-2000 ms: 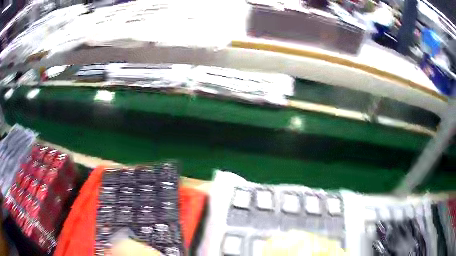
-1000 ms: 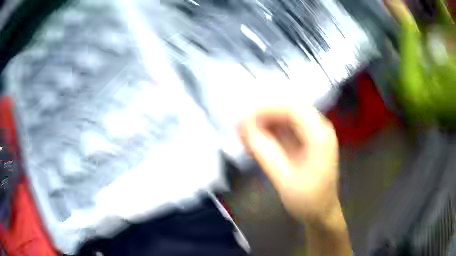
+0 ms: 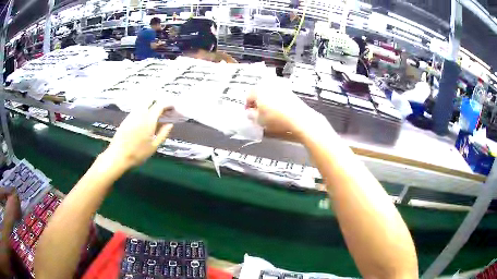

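Both my arms reach across the green belt to the shelf beyond it. White-lined housing trays (image 3: 191, 82) lie there with rows of pale housings, washed out by glare. My left hand (image 3: 136, 133) is at the front left edge of a tray, thumb and fingers apart, with no thing seen in it. My right hand (image 3: 270, 114) is at the tray's right front corner, its fingers closed on the white tray liner (image 3: 242, 128), which hangs loose below them. The far side of both hands is hidden.
The green conveyor belt (image 3: 245, 204) runs across below the shelf. Nearer are a red tray (image 3: 106, 256) with a black keypad blister tray (image 3: 163, 259), a housing tray (image 3: 283, 275), and red keypad trays (image 3: 35, 220). Stacked trays (image 3: 349, 117) stand on the shelf's right. Another person's hand (image 3: 10, 210) is at far left.
The view has swung up from the blurred near trays to the shelf. My right hand has moved there, and my left hand has come into view beside the tray.
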